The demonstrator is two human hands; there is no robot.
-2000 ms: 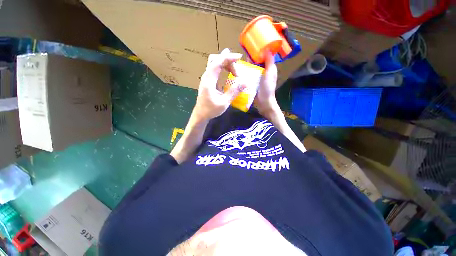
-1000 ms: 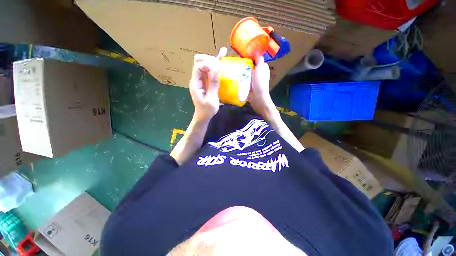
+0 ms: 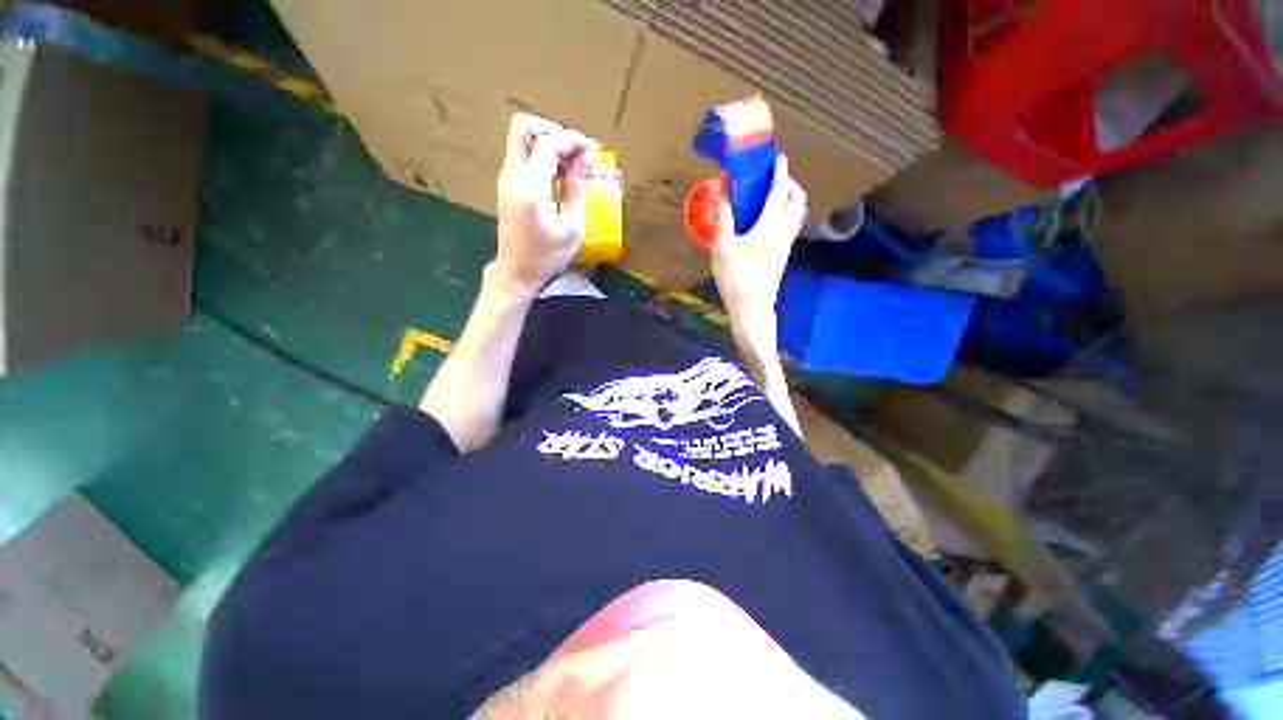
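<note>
My left hand holds a yellowish packing tape roll upright by its left side, in front of the brown board stack. My right hand grips the blue handle of the tape gun, to the right of the roll. The gun's orange and blue end points up. Its round orange hub shows left of my right thumb. The roll and the gun are apart. Whether anything sits on the hub cannot be told.
Flattened cartons lean ahead of my hands. A brown carton stands at the left, another at the lower left. A blue bin and a red stool are at the right. The green floor has yellow lines.
My hands have moved apart, the roll going left and the tape gun right. The gun has turned, so its blue handle now shows and its orange hub is lower. The view has shifted.
</note>
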